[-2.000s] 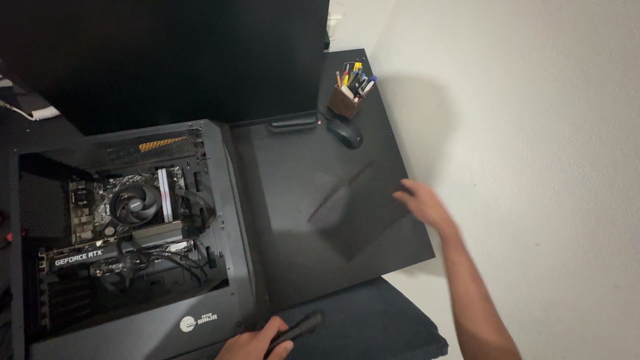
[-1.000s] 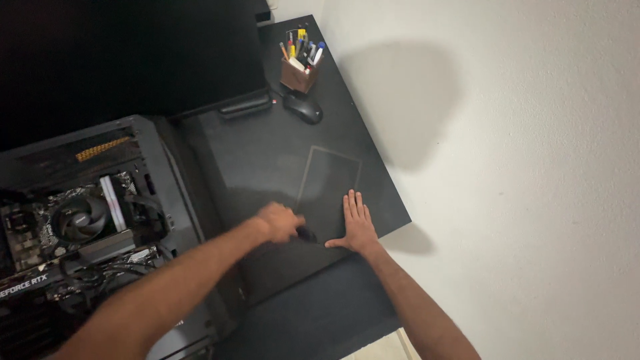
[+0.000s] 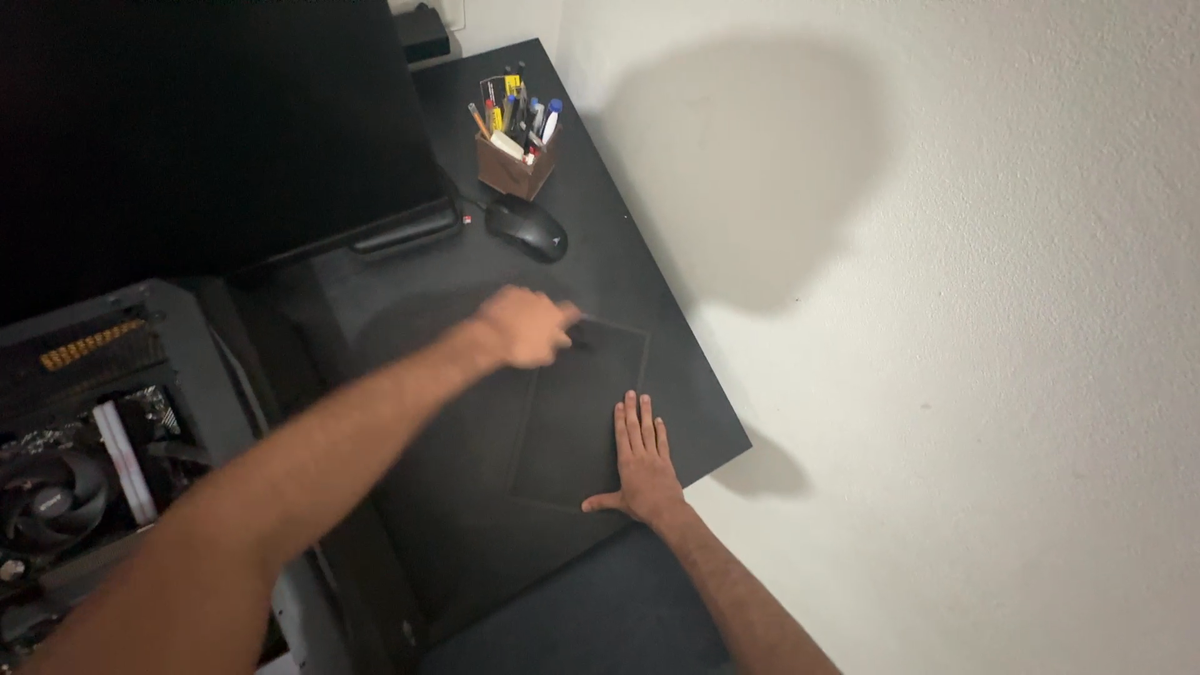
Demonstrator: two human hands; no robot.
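Observation:
A thin, dark rectangular mesh panel [image 3: 577, 427] with a paler border lies flat on the black desk. My right hand [image 3: 647, 469] rests palm down on its lower right edge, fingers spread and thumb out along the bottom edge. At the panel's upper left corner is my left hand [image 3: 527, 328], blurred and curled round a small black tool [image 3: 579, 333]. Most of that tool is hidden by the fingers or lost against the dark surface, so its kind is unclear.
An opened computer case [image 3: 211, 375] with a fan [image 3: 54, 502] stands at the left. Behind are a black monitor [image 3: 206, 122], a mouse [image 3: 527, 227] and a brown pen holder [image 3: 514, 169] full of pens. A pale wall [image 3: 937, 375] borders the desk [image 3: 609, 253] on the right.
The panel, held up in my right hand two seconds ago, now lies on the desk under that hand. My left hand has moved from the panel's lower edge to its upper end.

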